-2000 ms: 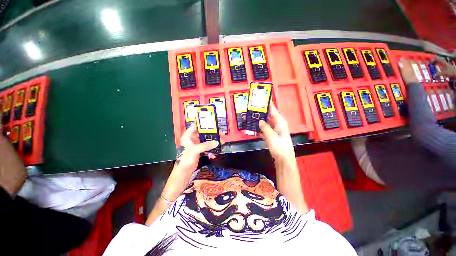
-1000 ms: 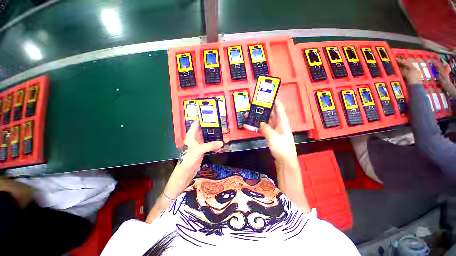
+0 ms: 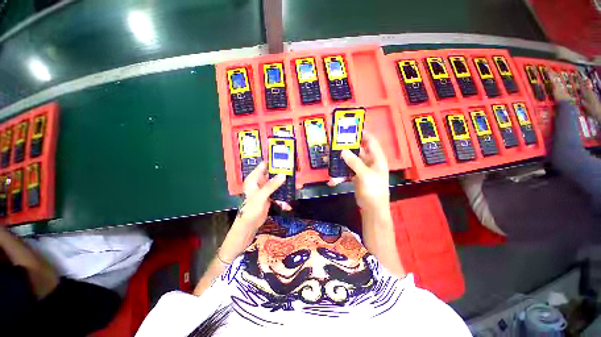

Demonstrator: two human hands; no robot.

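My left hand point(image 3: 256, 195) holds a keypad phone point(image 3: 282, 158) with a yellow frame and a lit screen, its thumb on the keypad. My right hand point(image 3: 370, 172) holds a second keypad phone point(image 3: 347, 129), also lit, thumb on its keys. Both phones are above the front row of a red phone tray point(image 3: 230, 123). That tray's back row holds several phones with lit screens and an empty slot at the right. Phones also lie in its front row, one partly hidden behind the left phone.
A second red tray point(image 3: 411, 172) full of phones adjoins on the right, with another person's arms point(image 3: 572, 138) beyond it. Another phone tray point(image 3: 50, 164) lies far left on the green bench point(image 3: 145, 145). Red stools and a flat red square point(image 3: 428, 247) are below the bench edge.
My left hand's phone has moved slightly right and down. My right hand's phone is lower and more upright. Both screens show a changed display. The neighbour's hands have shifted right.
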